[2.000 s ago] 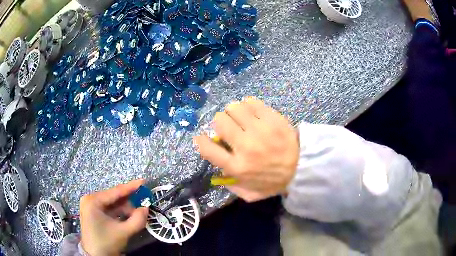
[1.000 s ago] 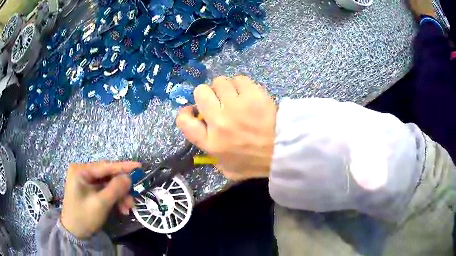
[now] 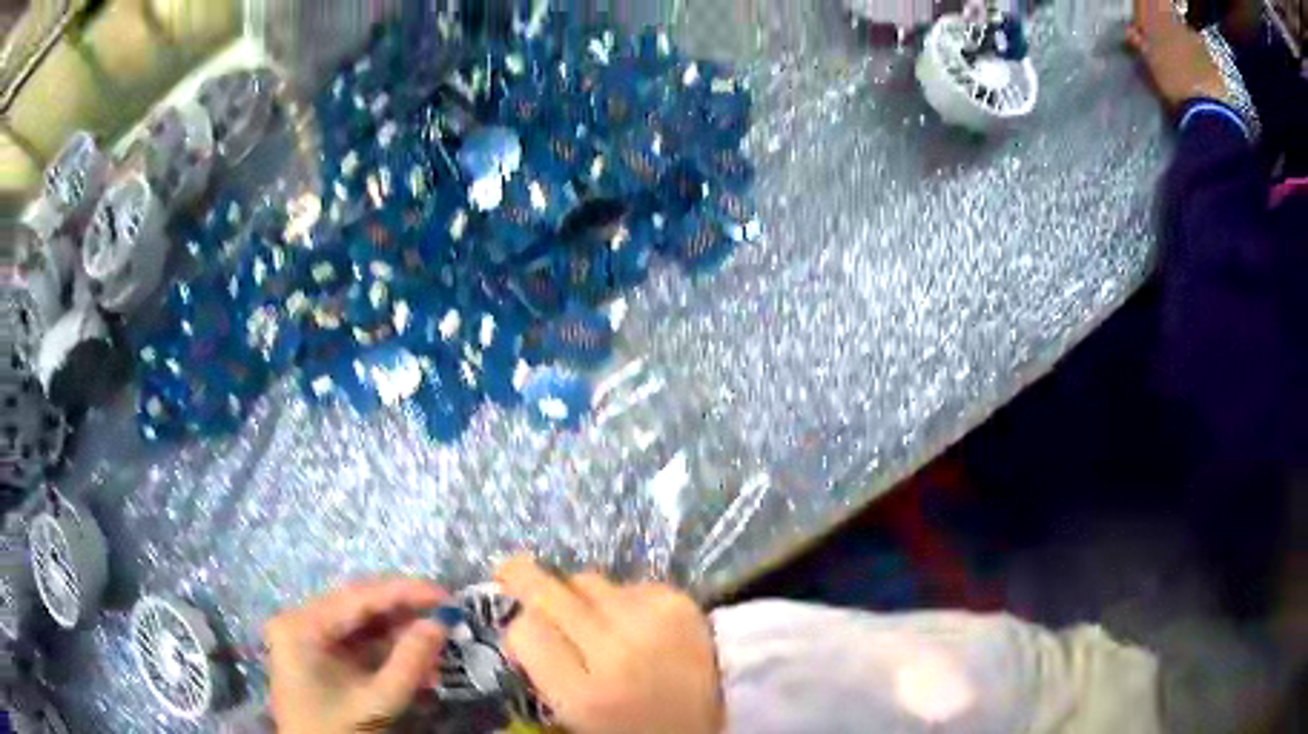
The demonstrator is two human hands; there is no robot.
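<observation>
My left hand (image 3: pixel 352 653), at the bottom left, pinches a small blue circuit board (image 3: pixel 449 617) that is mostly hidden by the fingers. A white slotted fan housing (image 3: pixel 478 653) lies between my hands, partly covered. My right hand (image 3: pixel 617 653) is bent over the housing's right side, with its fingertips at the rim. A bit of the yellow-handled pliers (image 3: pixel 534 727) shows under my right hand at the bottom edge; their jaws cannot be made out. The view is blurred.
A large heap of blue boards (image 3: pixel 430 273) lies ahead on the silver sheet (image 3: pixel 889 287). White housings (image 3: pixel 122 241) stand along the left; another (image 3: pixel 175 655) is beside my left hand. A housing with a blue board (image 3: pixel 978 72) is at upper right, near another person's arm (image 3: pixel 1212 187).
My right hand has moved down and left, from holding the pliers at the board to the housing. The pliers are now mostly hidden. The view has shifted, and more of the upper-right housing shows.
</observation>
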